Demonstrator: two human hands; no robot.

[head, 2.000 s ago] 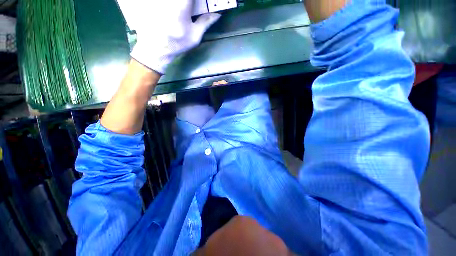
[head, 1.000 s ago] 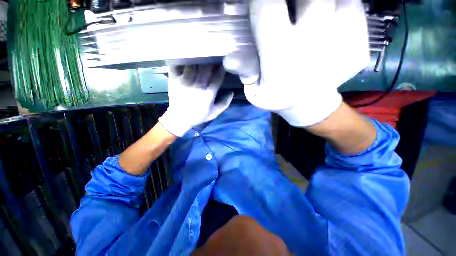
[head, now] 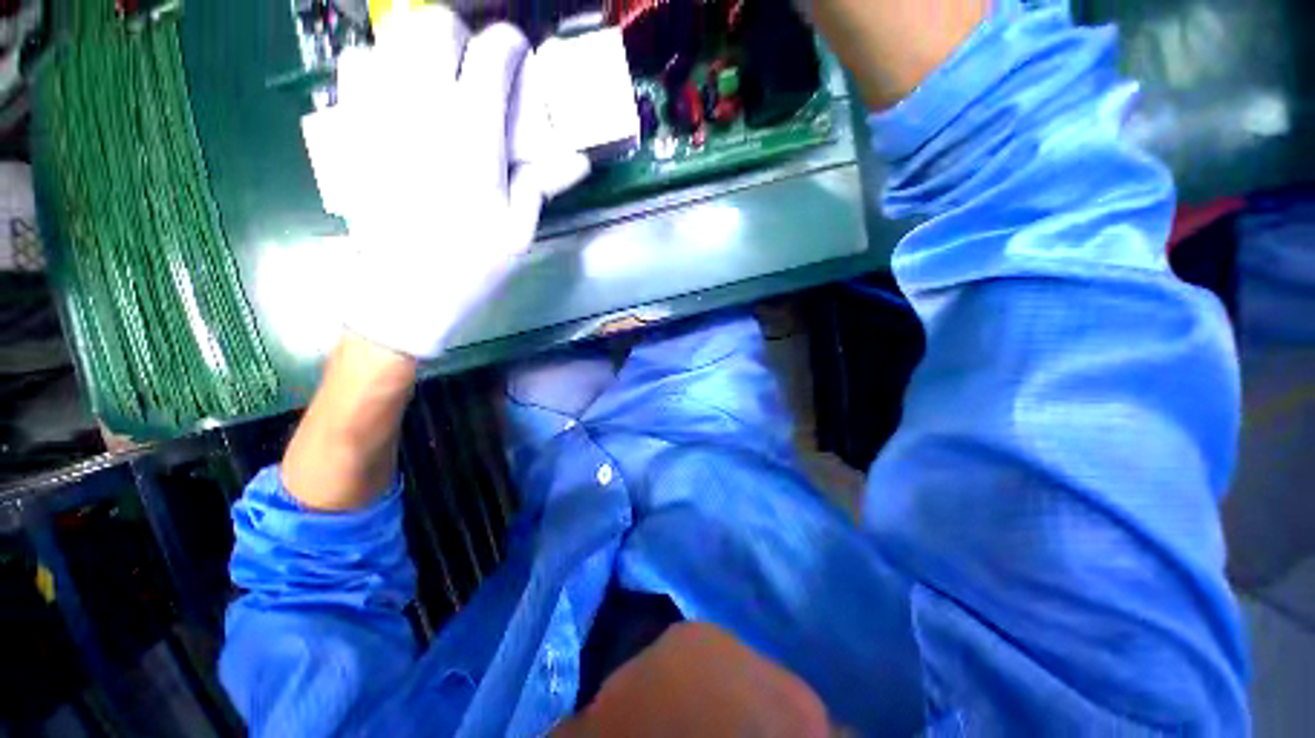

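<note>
A green circuit board [head: 736, 149] crowded with parts lies on a pale blue-green support plate [head: 692, 231] at the top centre, its far side cut off by the picture's edge. A white block [head: 589, 90] sits towards its left. My left hand [head: 433, 180], in a white glove, is over the board's left end, its fingers pointing away from me. The glare hides whether it grips anything. My right hand is out of the picture above the top edge; only its bare forearm and blue sleeve show.
A bundle of long thin green strands [head: 152, 231] lies at the left of the dark green bench mat [head: 267, 173]. Dark rack bars [head: 123, 534] stand below the bench at the left. A red edge [head: 1204, 216] shows beyond my right sleeve.
A second ago both hands were at an assembly with long white-silver bars near the bench edge. Now the board lies on the plate, my left hand is farther forward and left, and my right hand has left the picture.
</note>
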